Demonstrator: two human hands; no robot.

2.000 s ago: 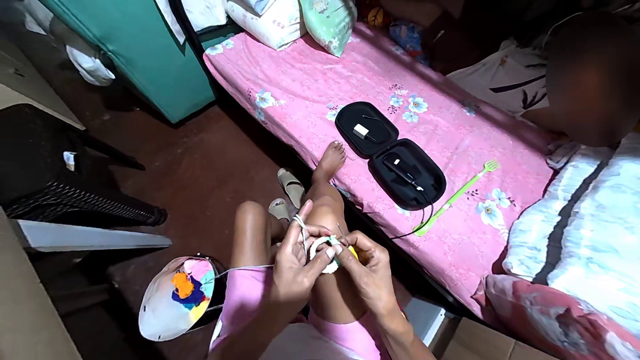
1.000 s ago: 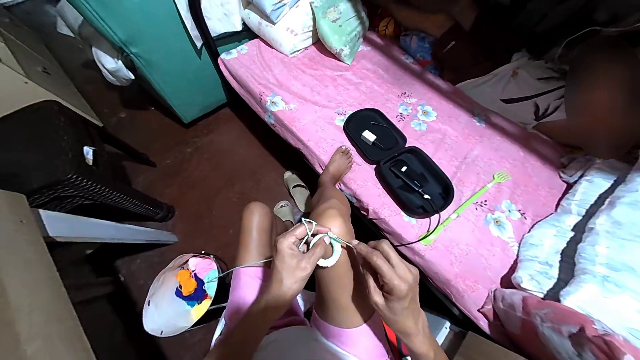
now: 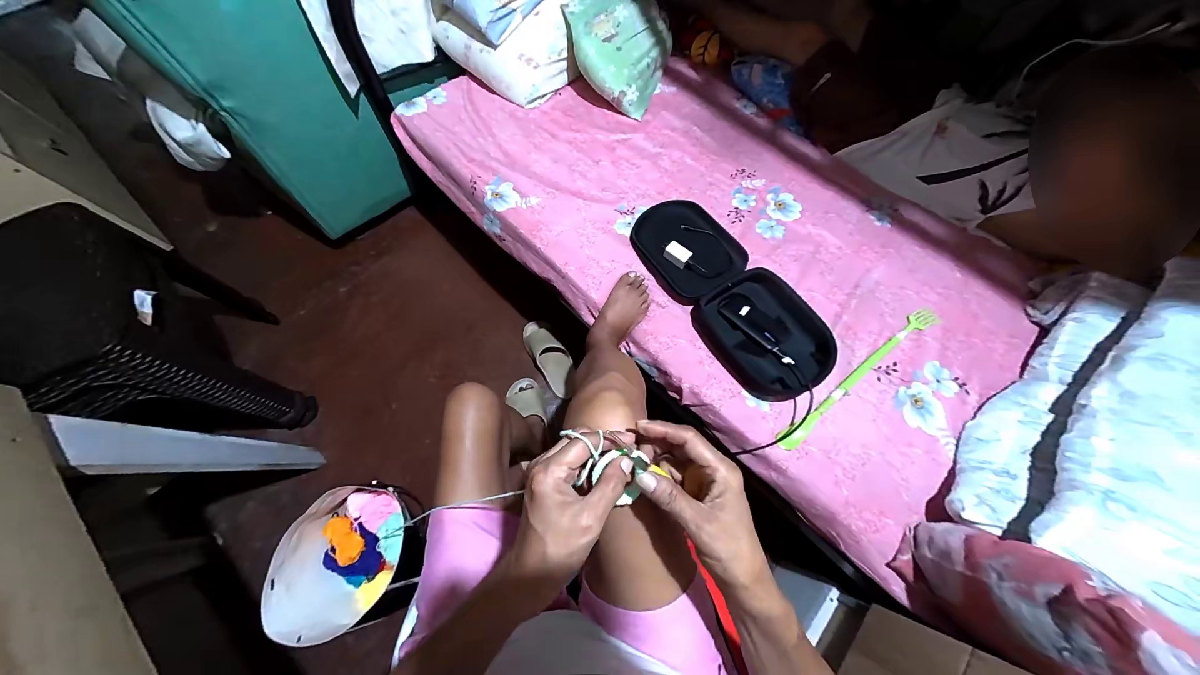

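Observation:
Above my thigh, my left hand (image 3: 569, 497) pinches a small round piece of white crochet work (image 3: 621, 476), with pale yarn looped over its fingers. My right hand (image 3: 698, 492) is at the right side of the piece, its fingers closed on a crochet hook with a yellow handle (image 3: 660, 471). The hook's tip is hidden among yarn and fingers. A strand of yarn (image 3: 469, 503) runs from my left hand down to a white bag (image 3: 309, 581) at the lower left, which holds balls of orange, blue, pink, mint and yellow yarn (image 3: 356, 555).
On the pink bed (image 3: 562, 187) lie an open black case (image 3: 764, 333) with a cable and a green back scratcher (image 3: 858, 375). Another person reclines at the upper right. Sandals (image 3: 547, 359) rest on the floor. A black stool (image 3: 84, 309) stands at left; folded bedding (image 3: 1116, 403) is at right.
My right hand has come in against the crochet piece; one second ago it was a little to the right, with the hook reaching the piece. The piece is now more covered by fingers.

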